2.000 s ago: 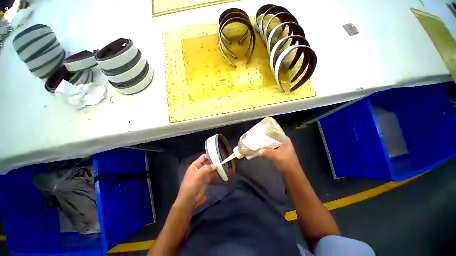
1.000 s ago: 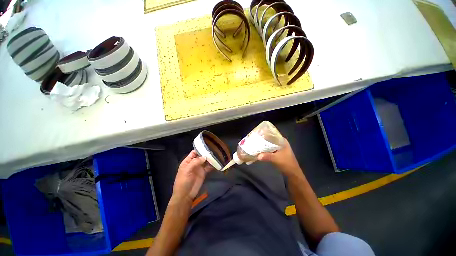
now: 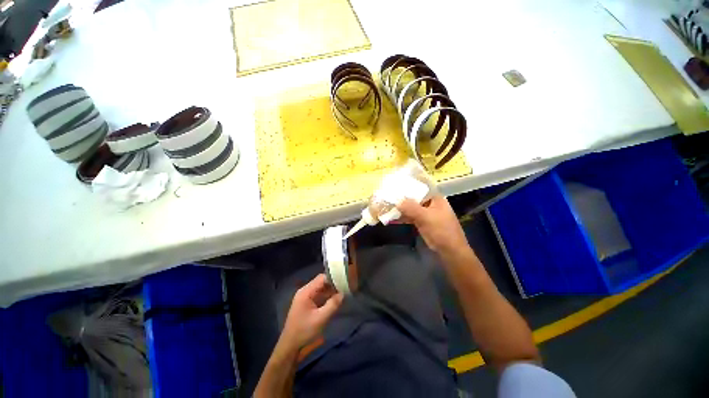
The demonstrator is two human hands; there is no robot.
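Observation:
My left hand (image 3: 313, 309) holds a narrow white and dark band (image 3: 337, 260) by its lower end, over my lap in front of the table edge. The band stands nearly upright. My right hand (image 3: 435, 225) holds a translucent glue bottle (image 3: 396, 194) with a white label, tilted down to the left. The tip of its pale nozzle is at the upper part of the band; whether it touches cannot be told. Open curved bands (image 3: 435, 128) stand in a row on the stained yellow board (image 3: 299, 167), with a smaller group (image 3: 355, 97) to their left.
Striped stacked bands (image 3: 198, 148) and a crumpled white tissue (image 3: 128, 186) lie at the left of the white table (image 3: 78, 241). A second yellow board (image 3: 299, 31) lies farther back. A small grey-brown tag (image 3: 514, 78) is at right. Blue bins (image 3: 536, 233) stand below the edge.
The view has shifted, showing more of the table's back. The band has turned more upright. The bottle has moved up, and its nozzle has gone from the band's lower end to its upper part.

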